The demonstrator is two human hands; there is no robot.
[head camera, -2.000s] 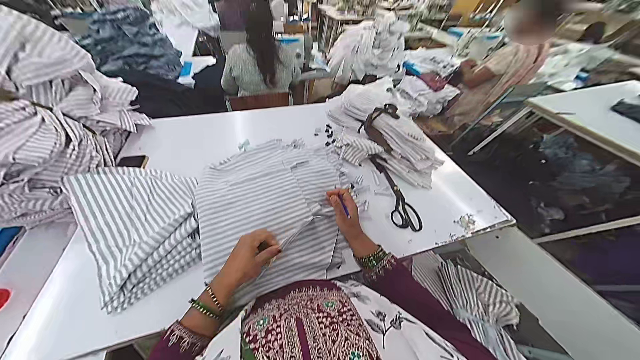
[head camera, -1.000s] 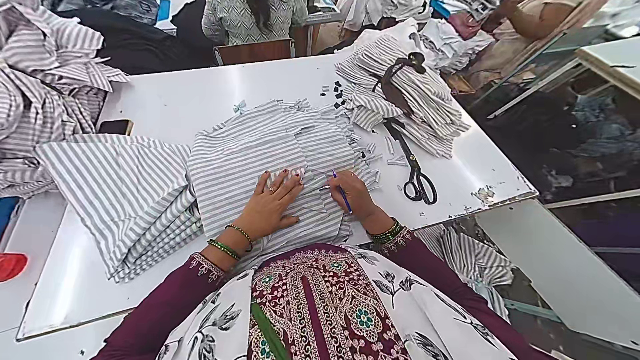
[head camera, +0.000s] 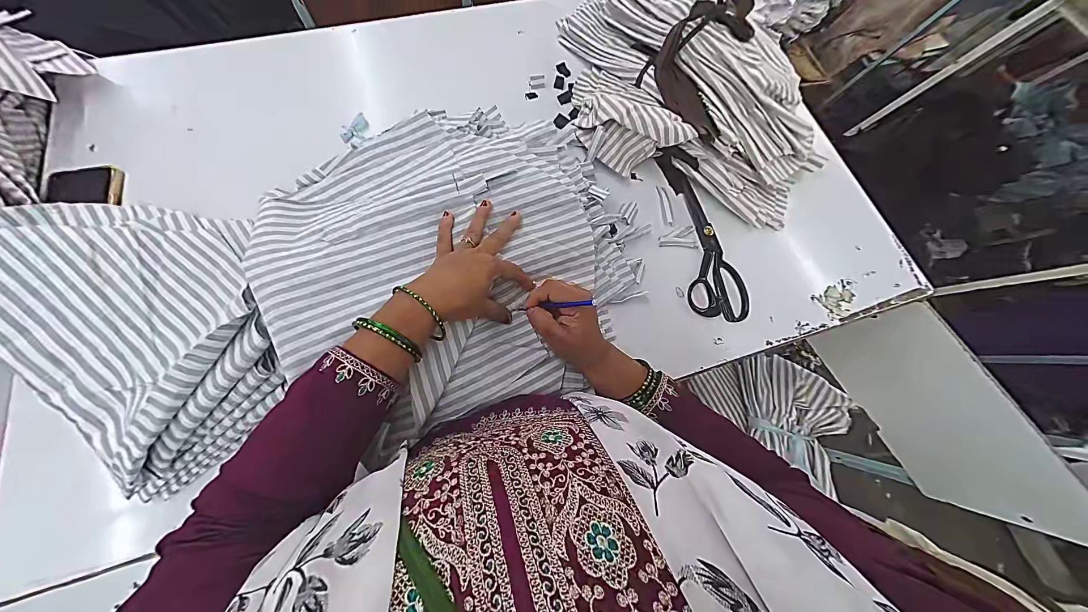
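Note:
A stack of grey-and-white striped fabric pieces (head camera: 357, 229) lies in front of me. My left hand (head camera: 467, 276) rests on it with the fingers spread, holding nothing. Just right of its thumb, my right hand (head camera: 565, 323) grips a blue pen (head camera: 568, 303), its tip down near the striped cloth. Small fabric snippets are scattered along the stack's right edge. Farther right lie black-handled scissors (head camera: 714, 272), their blades partly under a bundle of striped fabric (head camera: 739, 93) tied with a dark strip.
Another folded striped pile (head camera: 127, 323) lies at the left, beside a phone (head camera: 85, 184). More striped cloth (head camera: 25, 102) sits at the far left edge. The white table's (head camera: 884, 263) right edge is chipped. Below it shows a tied striped bundle (head camera: 769, 408).
My left hand came down flat onto the stack from a raised position, and its fingers now spread wider. The pen has stayed in my right hand. The view has tilted down and closer.

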